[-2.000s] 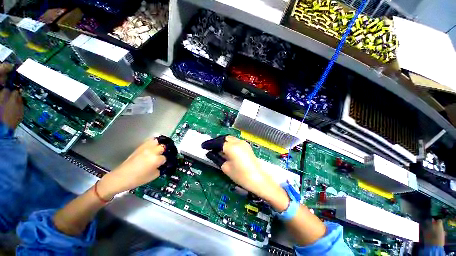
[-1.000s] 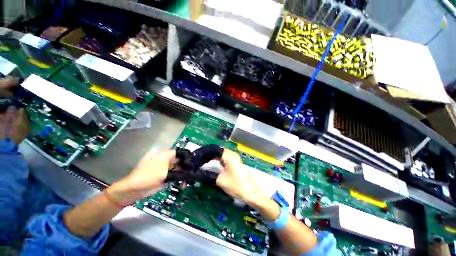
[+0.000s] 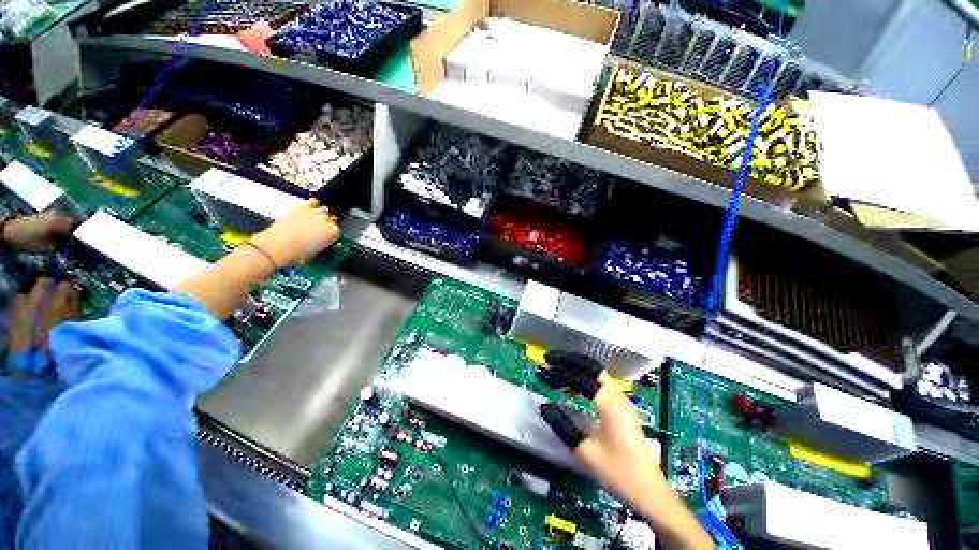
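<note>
My right hand (image 3: pixel 608 421) is over the green circuit board (image 3: pixel 451 489) in front of me, between its long heatsink (image 3: pixel 483 403) and its finned heatsink (image 3: pixel 585 328). Its thumb and fingers are apart. Their ends are black; I cannot tell for certain whether this is finger covering or dark parts. No separately held part can be made out. My left hand (image 3: pixel 298 233) is reached out to the upper left, near the back edge of the neighbouring board and below the bin of beige components (image 3: pixel 322 145). Its fingers are curled and their tips hidden.
Bins of blue-purple (image 3: pixel 429 231) and red components (image 3: pixel 537 236) stand under the shelf. Cartons of white blocks (image 3: pixel 521 59) and yellow-and-black components (image 3: pixel 709 124) are above. Another board (image 3: pixel 741 419) lies right. Another person's hands (image 3: pixel 41 306) are at far left. A blue cord (image 3: pixel 734 204) hangs at right.
My hands were close together over the middle board. My left hand has moved away to the upper left; my right hand has moved right and its fingers have spread. The view has shifted slightly.
</note>
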